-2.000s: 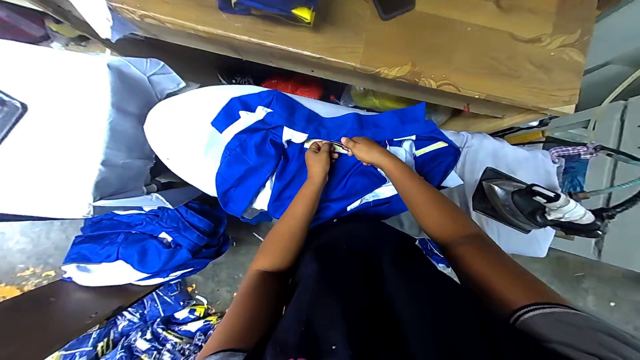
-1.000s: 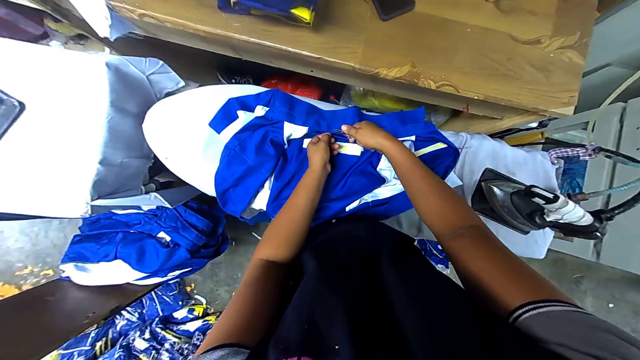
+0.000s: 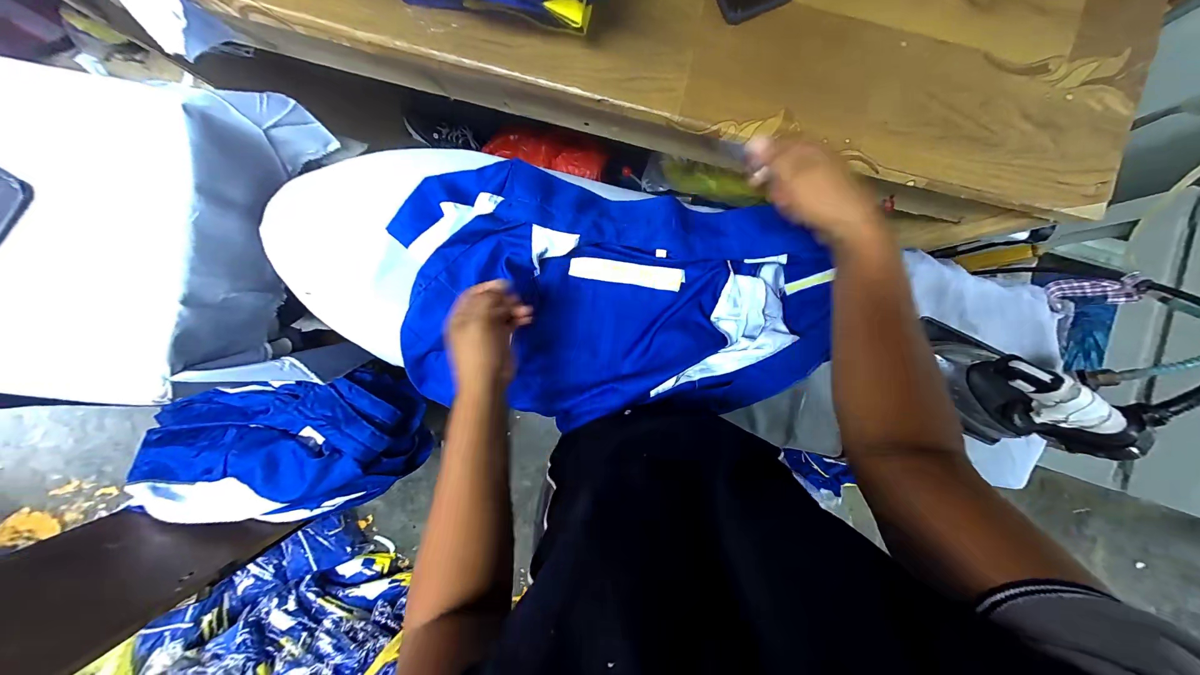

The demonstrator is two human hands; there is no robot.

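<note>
A blue garment point(image 3: 619, 328) with white panels and a pale yellow strip point(image 3: 626, 274) lies spread on a white ironing board point(image 3: 328, 225). Over its left part is my left hand point(image 3: 486, 328), fingers curled; whether they pinch any cloth is unclear. My right hand point(image 3: 806, 183) is raised above the garment's far edge, near the wooden table's front, and blurred. Something small and dark may be between its fingertips, too blurred to name. An electric iron point(image 3: 1022, 394) with a cord and hose rests at the board's right end.
Beyond the board stands a wooden table point(image 3: 844, 84) bearing a dark flat object point(image 3: 750, 7). Another blue and white garment point(image 3: 281, 445) is heaped at lower left, by a dark beam point(image 3: 122, 581). Plastic-wrapped blue and yellow packs point(image 3: 300, 600) lie below. A white-covered surface point(image 3: 89, 234) is at far left.
My hands, earlier together at the pale strip on the garment, have moved apart: the left one to the left, the right one up and right toward the table. The strip now shows fully.
</note>
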